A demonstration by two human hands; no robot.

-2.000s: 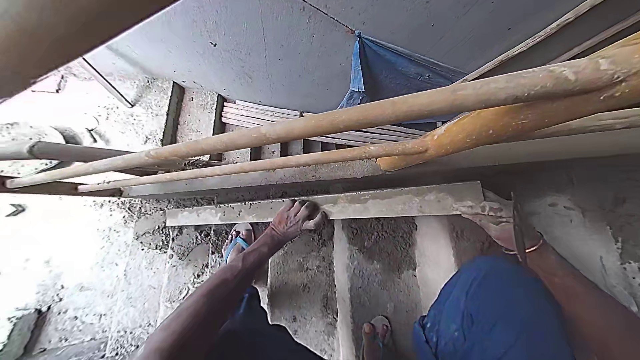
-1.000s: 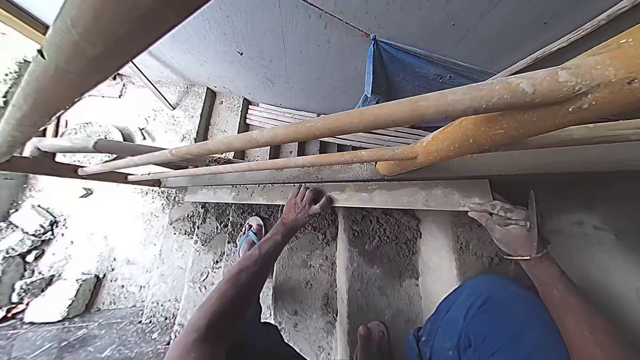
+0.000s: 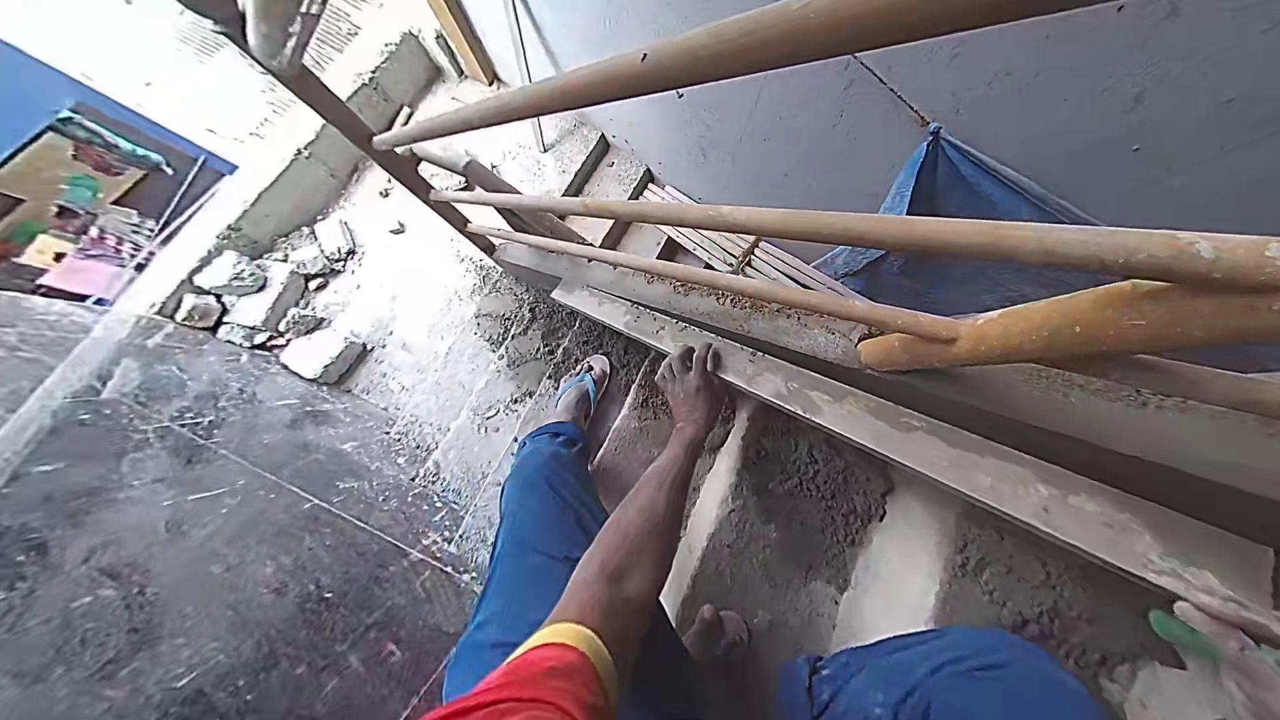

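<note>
A long, flat straightedge board [image 3: 900, 420], smeared with mortar, runs along the side of the stairs beside the railing base. My left hand [image 3: 692, 385] grips its lower edge near the far end, with the fingers over its face. At the lower right, my right hand [image 3: 1225, 650] is blurred and partly cut off at the near end of the board, with something green beside it that I cannot make out. Rough, dark mortar [image 3: 810, 490] lies on the steps below the board.
Metal railing pipes [image 3: 800, 220] cross above the board. Behind them are a blue tarp [image 3: 950, 220] and a bundle of thin strips [image 3: 740, 245]. My sandaled foot [image 3: 585, 385] stands on a step. Broken concrete chunks [image 3: 322, 352] lie at the left by a dark floor [image 3: 250, 520].
The view has swung left and tilted, showing more of the floor and rubble. My left hand stays on the board. My right hand is now at the frame's lower right corner.
</note>
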